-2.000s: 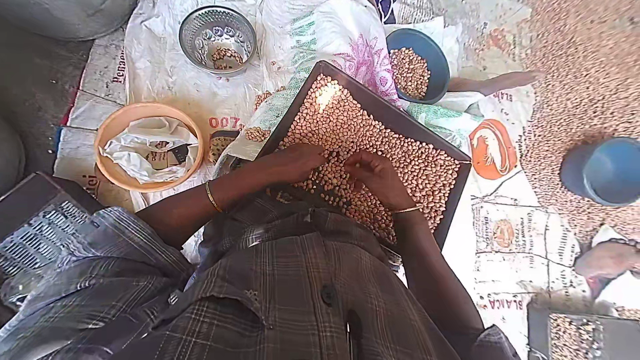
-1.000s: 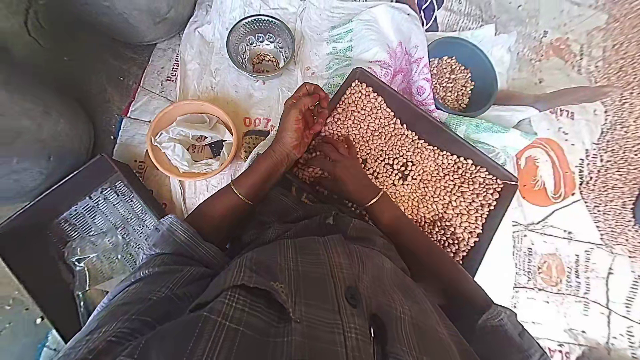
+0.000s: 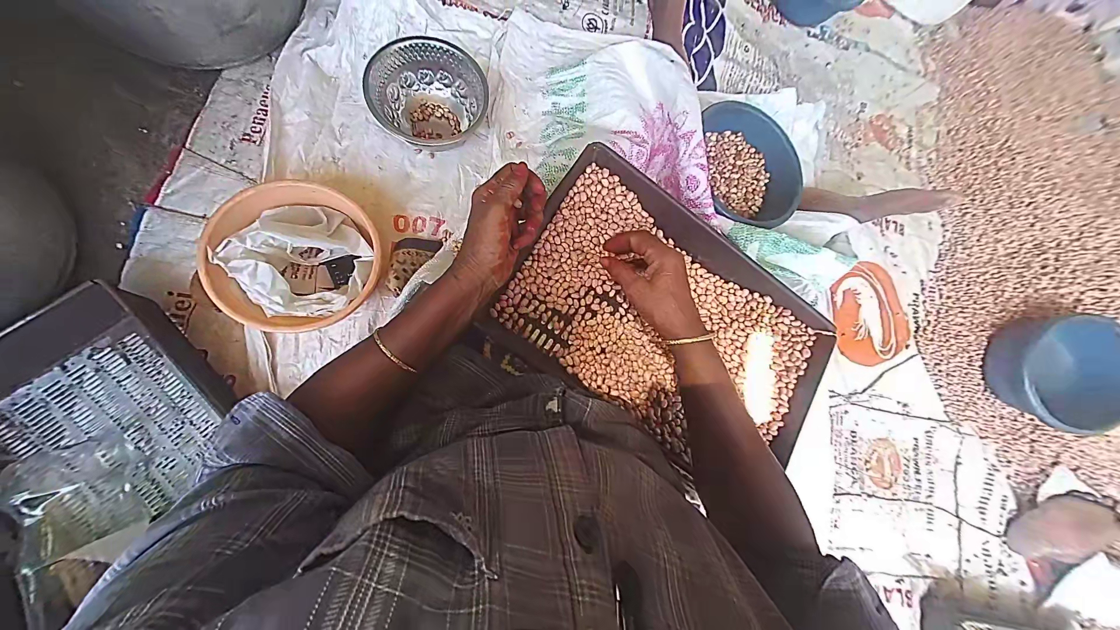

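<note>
A dark slotted tray [image 3: 700, 241] lies tilted across my lap, spread with pale pinkish-brown nuts or beans [image 3: 577, 227]. Its slotted floor shows through near the lower left. My left hand [image 3: 503, 223] is raised at the tray's left edge with fingers curled; whether anything is in it cannot be told. Over the middle of the tray, my right hand [image 3: 652, 284] has thumb and fingertips drawn close together just above the nuts, and any piece between them is too small to make out. Each wrist wears a thin gold-coloured bangle.
An orange basin [image 3: 293, 324] with a white bag stands left, a perforated metal bowl [image 3: 426, 52] beyond it. A blue-grey bucket [image 3: 792, 162] holds nuts near another person's limb [image 3: 875, 203]. Another bucket [image 3: 1050, 372] sits on spread nuts at right. A second slotted tray [image 3: 105, 411] lies lower left.
My hands were close together at the tray's left side one second ago. Now they are apart, the right one having moved right over the nuts.
</note>
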